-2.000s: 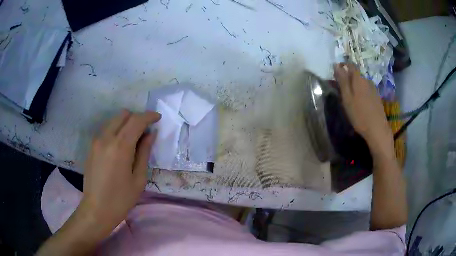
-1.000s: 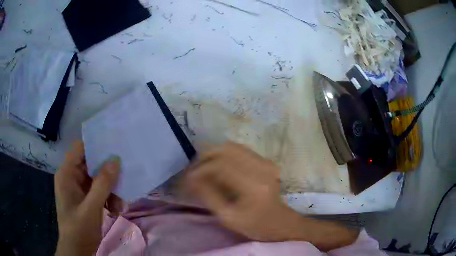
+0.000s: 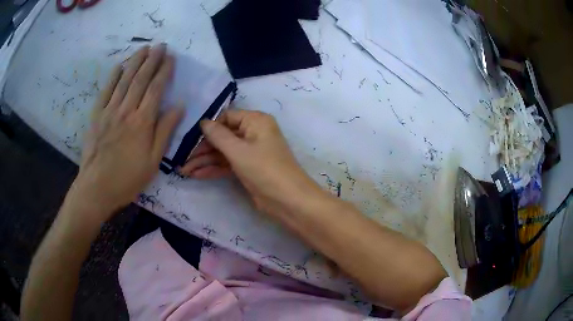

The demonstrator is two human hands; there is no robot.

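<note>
The pressed pockets (image 3: 200, 80), white with dark edges, lie in a stack at the left of the table. My left hand (image 3: 129, 128) lies flat on top of them with its fingers spread and covers much of the stack. My right hand (image 3: 242, 141) is at the stack's dark right edge, thumb and fingers pinching the edge of a piece there. How many layers it holds is hidden.
Black cut pocket pieces (image 3: 267, 41) lie behind the stack, with white sheets (image 3: 402, 44) right of them. The steam iron (image 3: 484, 219) stands at the right, beside a yellow bundle (image 3: 529, 247) and cream scraps (image 3: 518, 135). Red-handled scissors (image 3: 78, 3) show at the top left.
The view has shifted left. The white piece held in my left hand has gone to the stack. My left hand now lies flat there and my right hand has moved to its edge.
</note>
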